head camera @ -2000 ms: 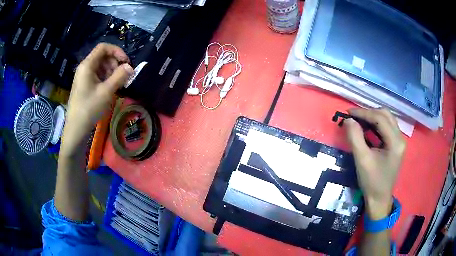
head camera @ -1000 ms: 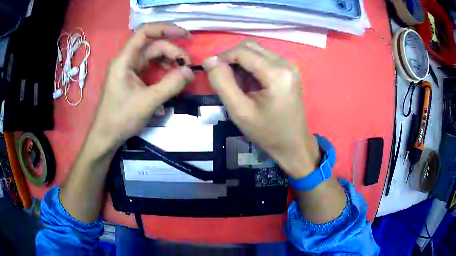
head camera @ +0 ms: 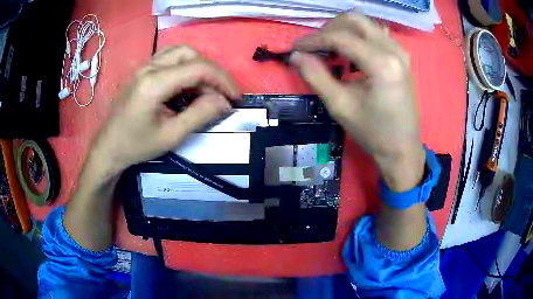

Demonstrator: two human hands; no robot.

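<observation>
The opened tablet [head camera: 292,216] lies on the red mat, with silver-white battery panels [head camera: 213,147], a black diagonal internal flex cable [head camera: 204,177] and a component-covered board with a green patch at its right. My right hand [head camera: 374,93] is above and behind the tablet's right side and pinches a dark flex cable [head camera: 270,55]; one end sticks out to the left. My left hand [head camera: 169,105] is over the tablet's upper left part, thumb and fingers close together and blurred. Whether it holds anything cannot be told.
White papers [head camera: 245,13] lie at the back. White earphones [head camera: 82,58] and a tape roll [head camera: 36,172] are at the left. At the right are a black rectangular grip [head camera: 441,181], an orange and black stick [head camera: 495,134] and a pale roll [head camera: 488,58].
My hands first came together over the tablet, then moved apart. My right hand has moved right with the flex cable; my left hand has come down slightly. The view has shifted over the tablet.
</observation>
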